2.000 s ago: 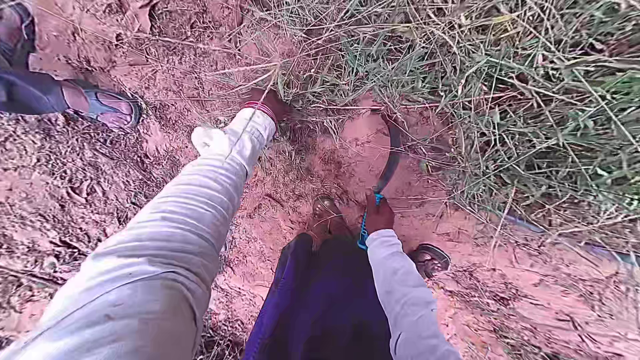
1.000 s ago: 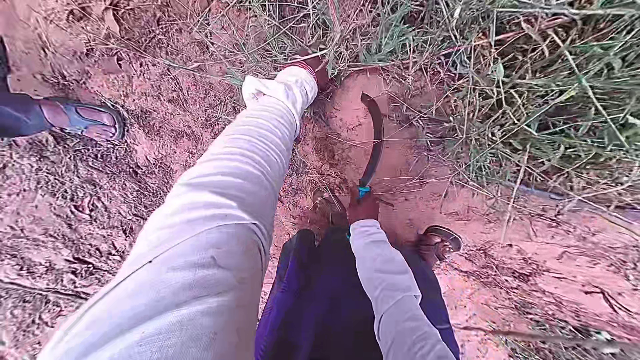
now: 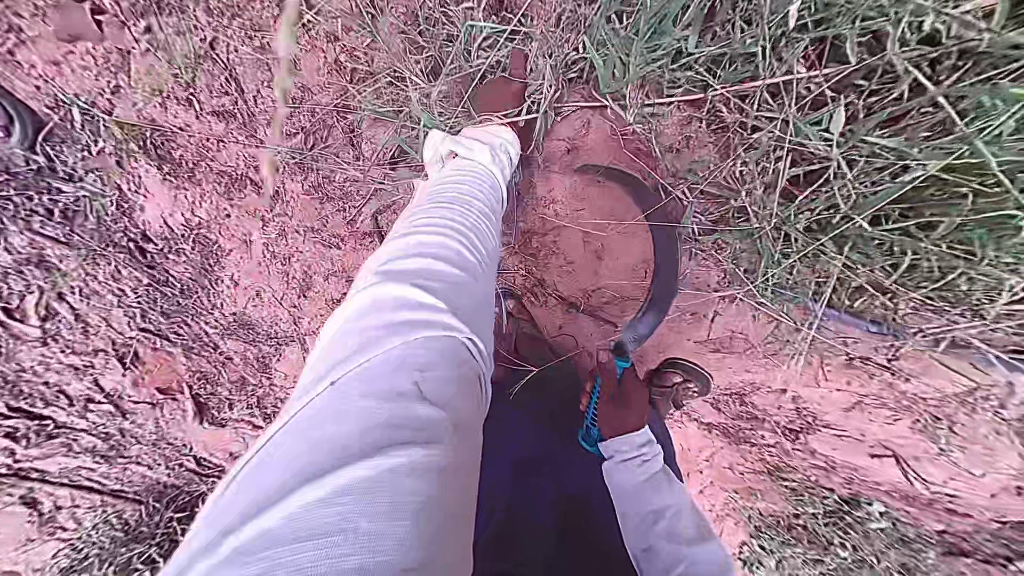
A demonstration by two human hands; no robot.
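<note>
My right hand [image 3: 626,400] grips the blue handle of a sickle [image 3: 662,260] near my knees. The sickle's dark curved blade reaches forward over bare reddish soil, its tip bending left toward the grass. My left arm stretches forward in a pale sleeve, and my left hand [image 3: 500,96] is among the dry and green grass stems [image 3: 448,64] at the top centre. Stems partly cover its fingers, so whether they hold any cannot be made out.
Thick tangled grass [image 3: 864,160] fills the upper right. My sandalled foot [image 3: 678,382] shows beside my right hand. At the left edge is part of another person's footwear [image 3: 18,120]. A dark pipe-like strip [image 3: 856,322] lies along the grass edge.
The sickle's blade has turned, so its curved side shows more broadly and its tip points left. The other person's foot has mostly left the view, which has shifted.
</note>
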